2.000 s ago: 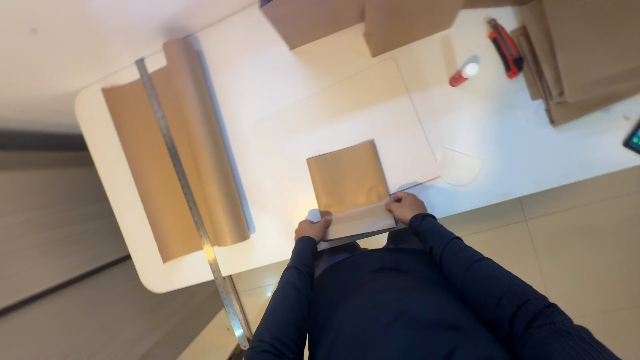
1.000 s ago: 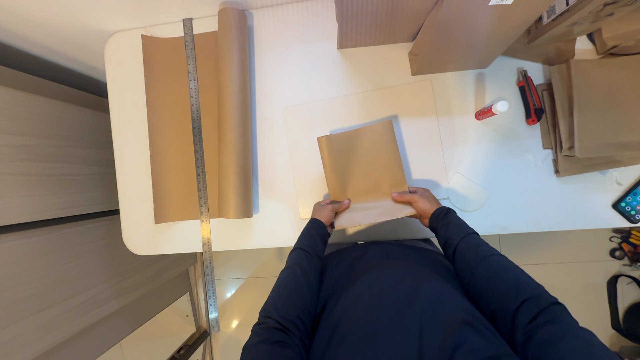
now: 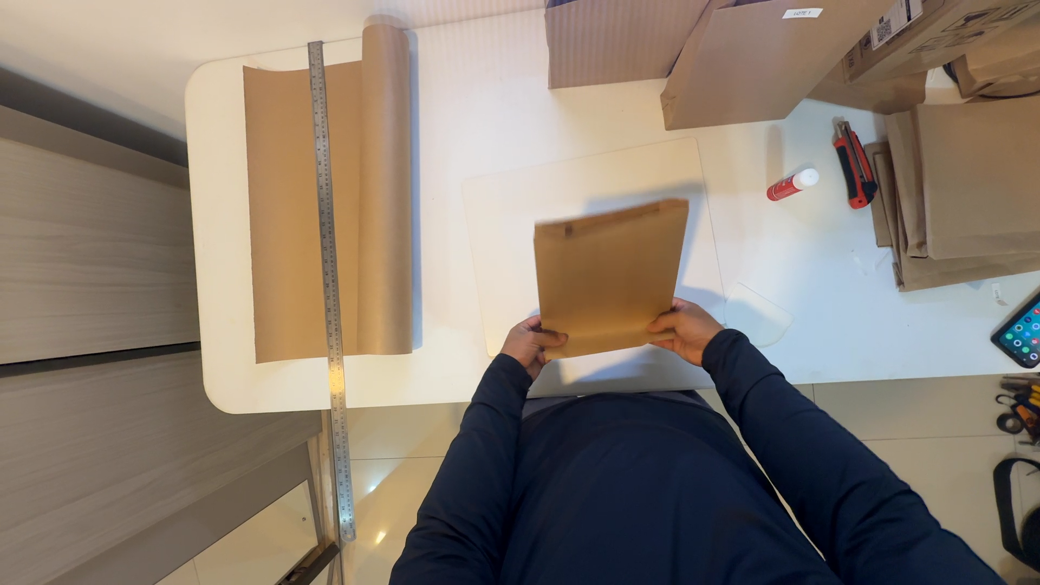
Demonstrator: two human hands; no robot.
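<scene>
Both hands grip a folded kraft paper bag [image 3: 611, 280] by its two near corners, its far end tilted up above a thin translucent sheet [image 3: 508, 211] on the white table. My left hand [image 3: 532, 344] pinches the near left corner with the thumb on top. At the near right corner, my right hand [image 3: 685, 330] holds it the same way. A roll of kraft paper [image 3: 384, 195], partly unrolled, lies at the left, with a long steel ruler [image 3: 329, 244] across its flat part and past the table edge.
A glue stick [image 3: 792, 184] and a red utility knife [image 3: 854, 165] lie right of the sheet. Beyond them are stacked folded kraft bags [image 3: 979, 179] and a phone [image 3: 1020, 331]. Standing paper bags [image 3: 731, 69] line the back. A small clear piece [image 3: 757, 314] is near my right hand.
The bag has been raised and tilted, its far end now lifted off the sheet. Two seconds ago a paler strip showed along its near edge. The view has also rotated.
</scene>
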